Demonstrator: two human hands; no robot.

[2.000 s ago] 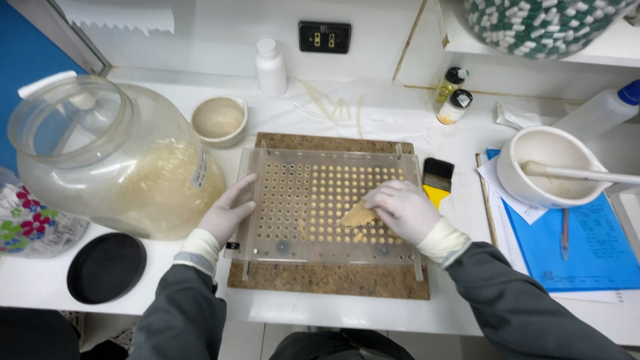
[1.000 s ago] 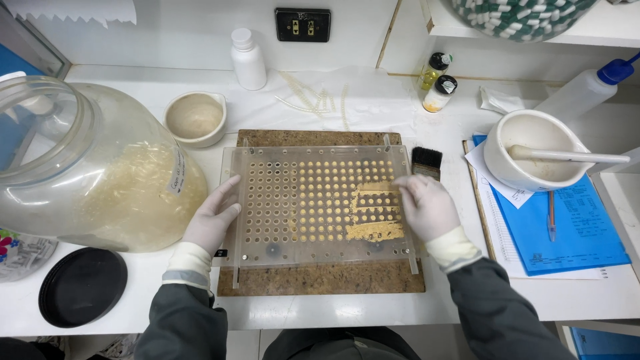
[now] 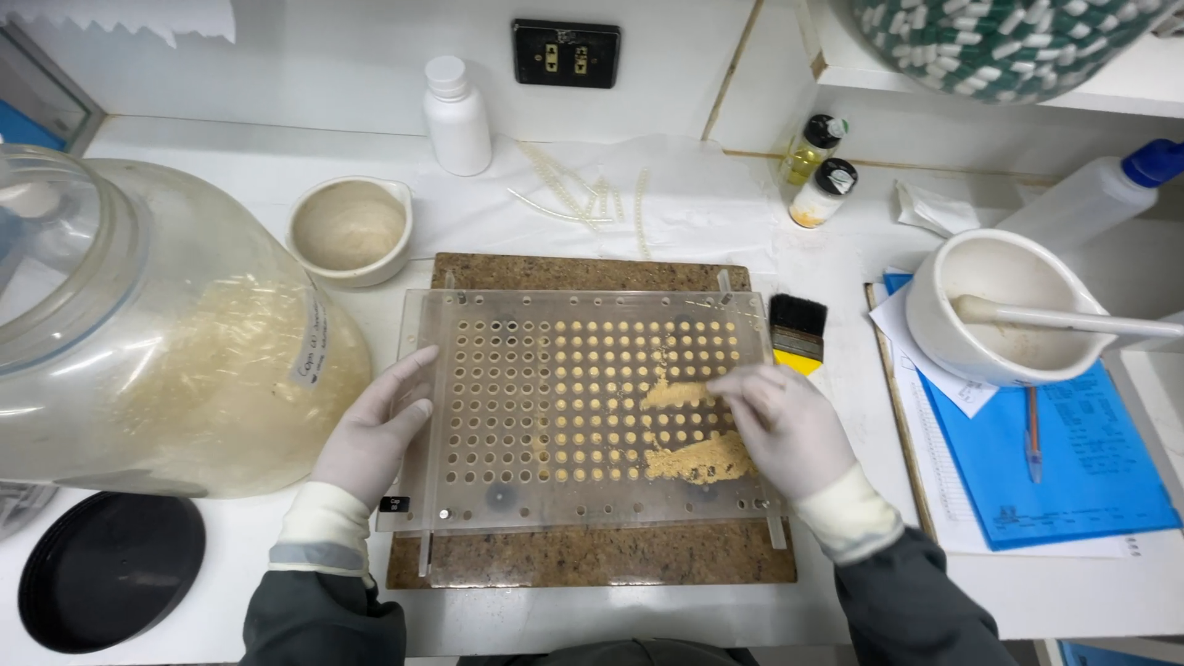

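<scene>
A clear plastic capsule-filling plate (image 3: 592, 504) lies on a brown granite slab (image 3: 592, 564). Its right-hand holes are filled with tan powder, while the left columns look unfilled. Loose powder (image 3: 700, 460) lies in a heap at the lower right of the plate, and a thinner streak is above it. My gloved left hand (image 3: 377, 425) rests at the plate's left edge, thumb and fingers apart. Over the plate's right side is my gloved right hand (image 3: 786, 425), fingers bent together at the powder streak; whether they hold a thin spreader cannot be told.
Left are a large jar of clear capsules (image 3: 231, 388), a black lid (image 3: 111, 569) and a small mortar (image 3: 350, 227). A white bottle (image 3: 458, 120) stands behind. At right are a brush (image 3: 797, 328), small vials (image 3: 821, 192), a mortar with pestle (image 3: 1004, 305) and a blue folder (image 3: 1082, 462).
The powder at the plate's right side has been spread differently, now a lower heap and a streak above. My right hand stays over that side; my left remains at the left edge.
</scene>
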